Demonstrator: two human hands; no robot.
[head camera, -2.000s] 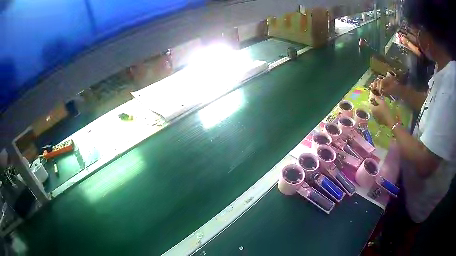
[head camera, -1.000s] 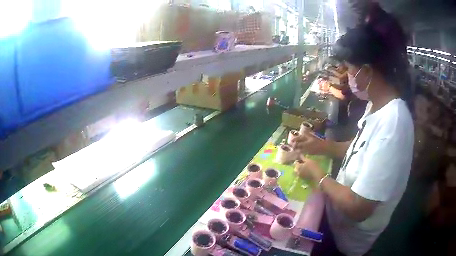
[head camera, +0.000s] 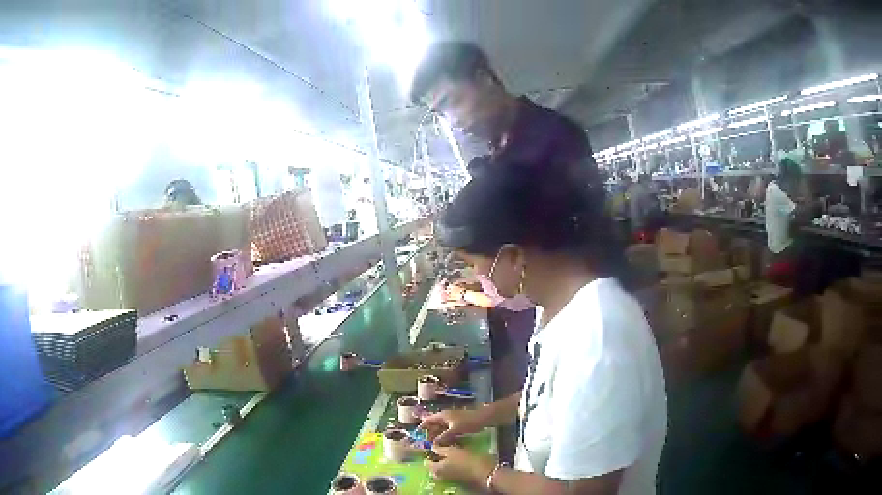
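Observation:
Neither of my hands is in the picture. Nearest in front, pink fan units stand with their round heads up at the bottom edge, one of them (head camera: 381, 485) cut off by it. Another fan unit (head camera: 396, 445) stands on the yellow-green work mat (head camera: 411, 476), by the hands of a seated neighbour in a white shirt. Further pink units (head camera: 428, 388) with blue parts stand beyond it, near a small open parts box (head camera: 423, 370). What the neighbour's fingers hold is too small to tell.
The green conveyor belt (head camera: 334, 411) runs away on the left, under a shelf (head camera: 208, 307) with cartons, a dark stack and a blue bin (head camera: 27, 358). A person in dark clothes stands behind the seated neighbour. Brown cartons (head camera: 706, 319) are piled at right.
The view has swung up and to the right. The near rows of units have mostly left the picture at the bottom. The standing person and the cartons at right have come into view.

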